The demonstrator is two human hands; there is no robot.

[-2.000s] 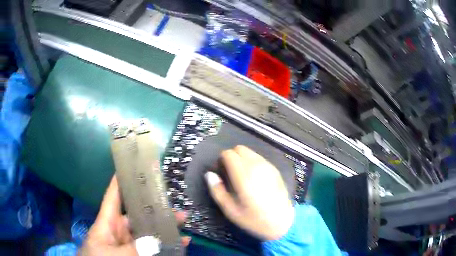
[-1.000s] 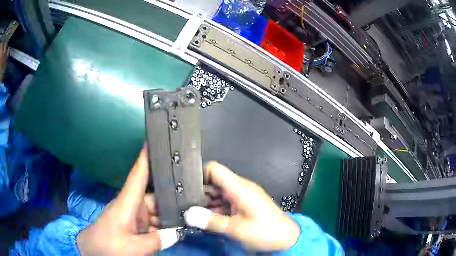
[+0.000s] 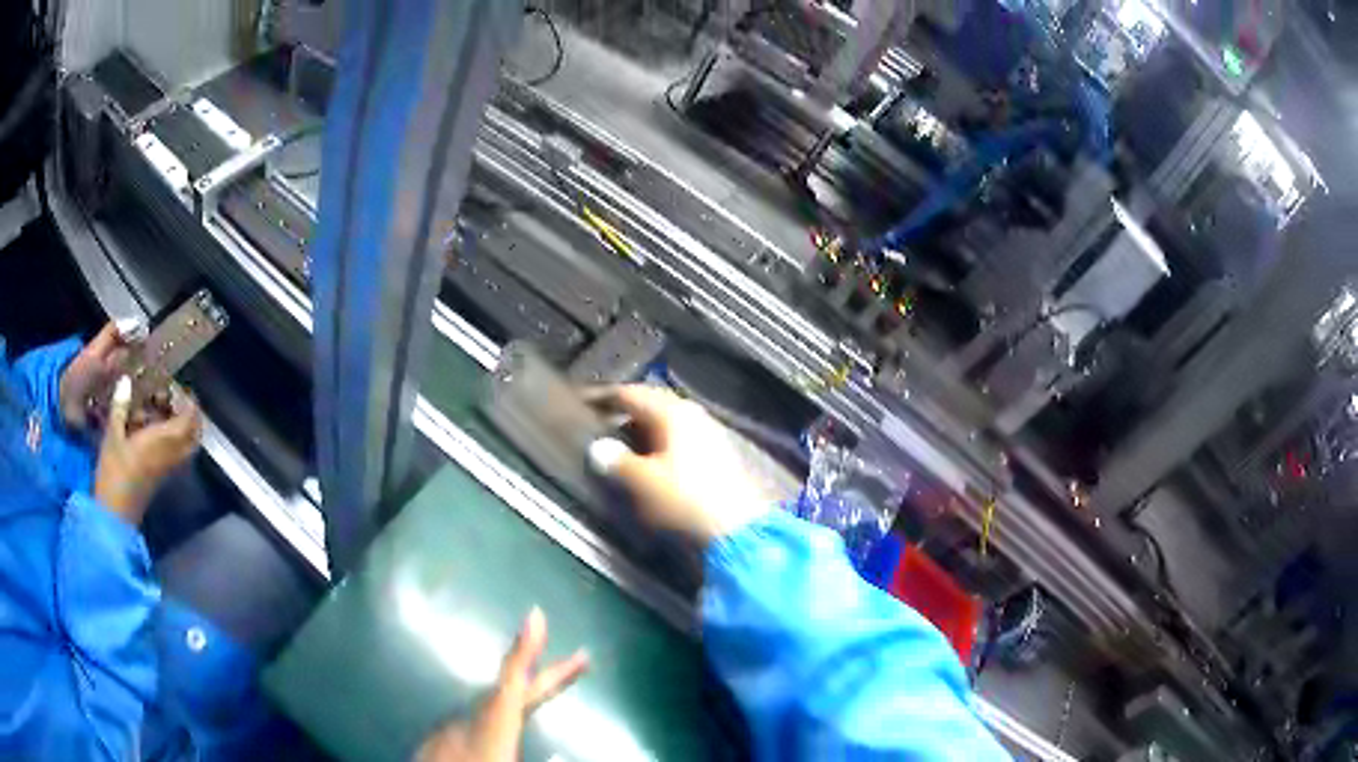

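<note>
My right hand (image 3: 678, 454), with a white cap on a fingertip, is over the conveyor and holds a blurred grey-brown end plate (image 3: 551, 417) by its right side. The plate slants over the conveyor; whether it touches the belt cannot be told. My left hand (image 3: 507, 707) is low in the picture over the green mat (image 3: 462, 581), cut off by the bottom edge, with its fingers apart and nothing in it.
A blue-grey upright post (image 3: 380, 253) stands left of the plate. A neighbouring worker in blue holds another plate (image 3: 176, 343) at the left. A red bin (image 3: 935, 599) and a clear bag (image 3: 849, 484) lie beyond the conveyor at the right.
The view has swung left. The end plate has moved from in front of me to over the conveyor, now in my right hand only. My left hand has let go of it.
</note>
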